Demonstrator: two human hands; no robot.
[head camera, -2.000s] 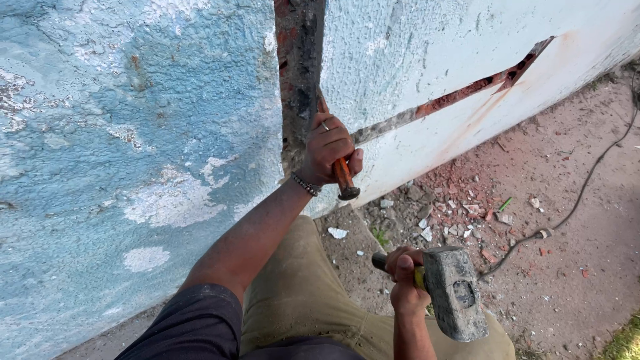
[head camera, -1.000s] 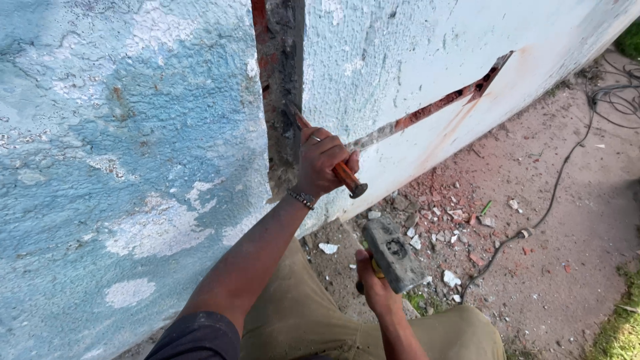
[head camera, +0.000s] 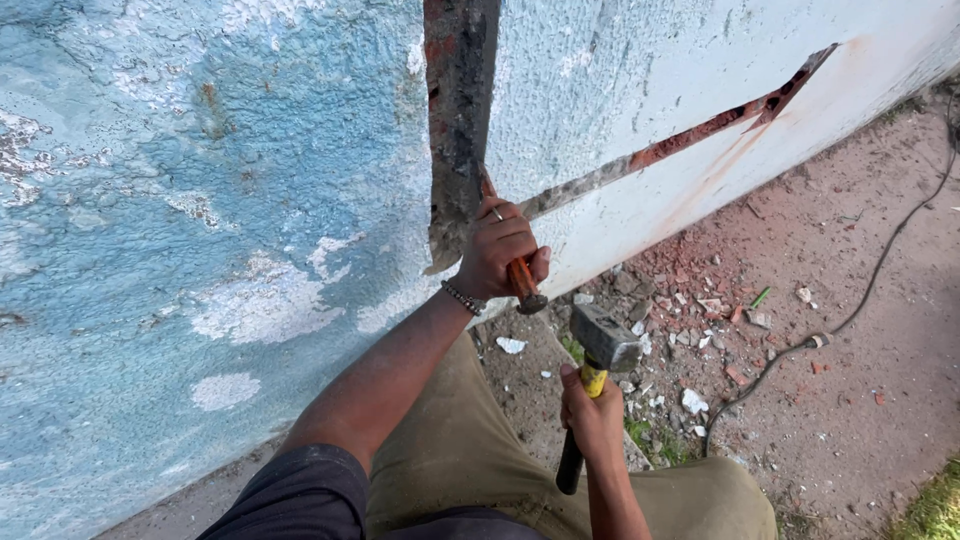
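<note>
My left hand (head camera: 501, 251) is closed around an orange cold chisel (head camera: 520, 277), its struck end pointing down toward me. The chisel's far end meets the right edge of a vertical channel (head camera: 459, 142) cut in the painted plaster wall (head camera: 315, 195). In my right hand (head camera: 596, 416) is a club hammer (head camera: 606, 337) with a yellow and black handle. Its steel head is below and to the right of the chisel's struck end, apart from it. A narrower channel (head camera: 675, 142) showing red brick runs off to the right from near my left hand.
Rubble (head camera: 697, 315) of brick and plaster lies on the ground at the wall's foot. A dark cable (head camera: 885, 262) with a connector (head camera: 817, 340) crosses the dirt on the right. Grass (head camera: 930, 502) shows at the lower right. My knees are below my hands.
My right hand has turned the hammer: its head was sideways to the right of the hand two seconds ago and is now above it. My left hand has kept hold of the chisel at the channel.
</note>
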